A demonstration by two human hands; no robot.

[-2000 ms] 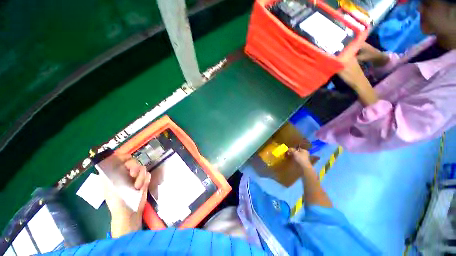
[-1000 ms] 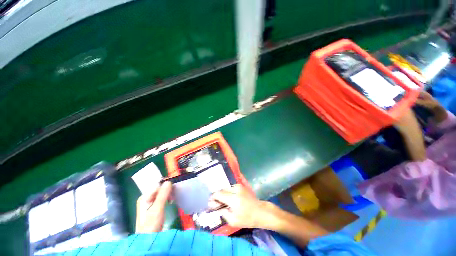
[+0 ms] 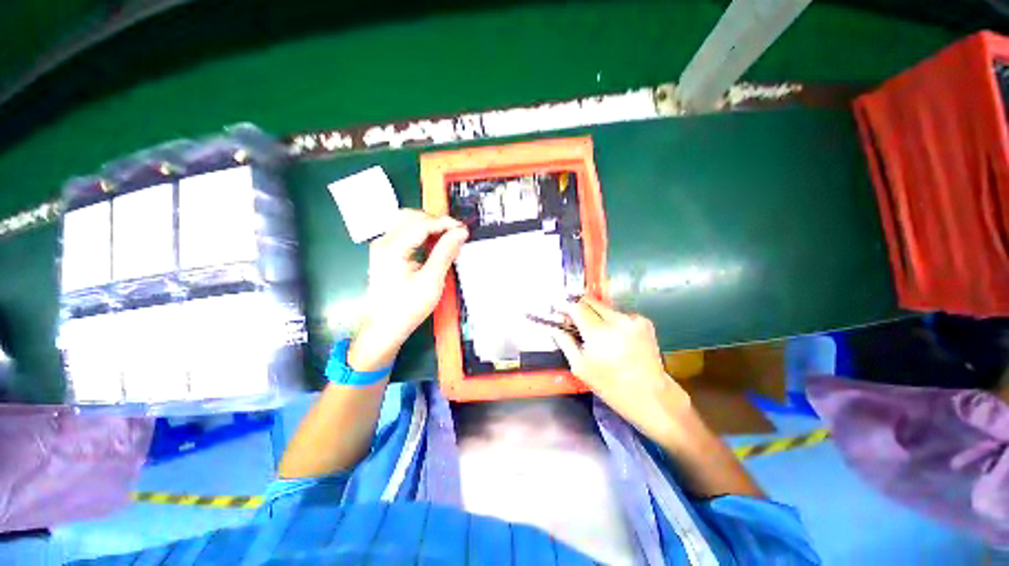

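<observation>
A white battery (image 3: 509,276) lies on the lower part of the open black tablet (image 3: 572,249), inside the red-orange foam frame (image 3: 520,386). A silvery board area (image 3: 509,201) shows above the battery. My left hand (image 3: 404,282), with a blue wrist band, reaches over the frame's left side. Its thumb and finger meet at the battery's upper left corner; whether they grip it is unclear. My right hand (image 3: 620,352) holds thin dark tweezers (image 3: 550,322) over the battery's lower right part.
A clear tray (image 3: 290,321) with rows of white batteries stands on the left. A loose white square (image 3: 364,203) lies between tray and frame. A red-orange foam stack (image 3: 940,177) stands at the far right. A white post (image 3: 736,55) rises behind the bench. Pink sleeves show at both sides.
The view has turned to face the frame squarely. The battery, earlier held raised and tilted over the tablet, now lies on it. My right hand, first at the lower right, has come over the frame.
</observation>
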